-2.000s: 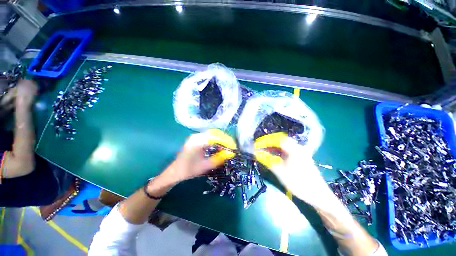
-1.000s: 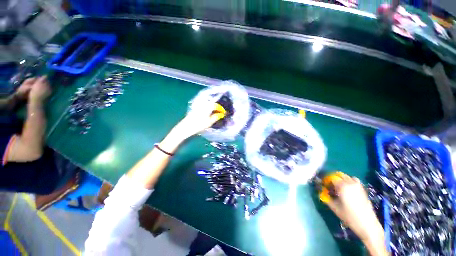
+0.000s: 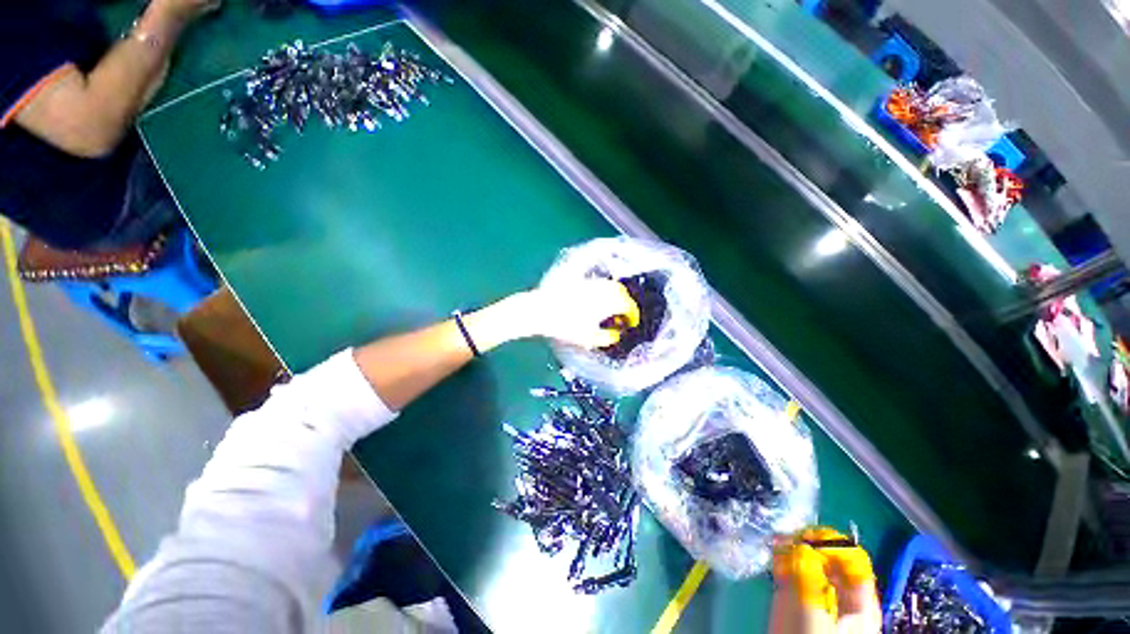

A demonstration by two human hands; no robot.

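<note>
My left hand (image 3: 589, 312) reaches into the left clear plastic bag (image 3: 682, 353), its yellow-orange finger cots at the small black parts (image 3: 647, 303); whether it grips any is hidden. My right hand (image 3: 824, 582), cut off by the bottom edge, is beside the lower right rim of the right bag (image 3: 663, 434). Its capped fingers are closed on a slim dark part (image 3: 833, 542). The right bag holds small black parts (image 3: 729, 468). A dense pile of black-silver pieces (image 3: 573, 477) lies on the green bench left of the right bag.
A blue tray (image 3: 911, 557) of black-silver parts is at the lower right, partly cut off. Another pile (image 3: 328, 89) lies at the upper left beside a neighbouring worker's arm (image 3: 93, 99). A metal rail (image 3: 558, 161) borders the dark conveyor. Yellow tape (image 3: 679, 597) crosses the bench.
The view has turned, so the bench runs more diagonally. My left hand is still in the left bag. My right hand has moved from the loose parts towards the right bag's rim.
</note>
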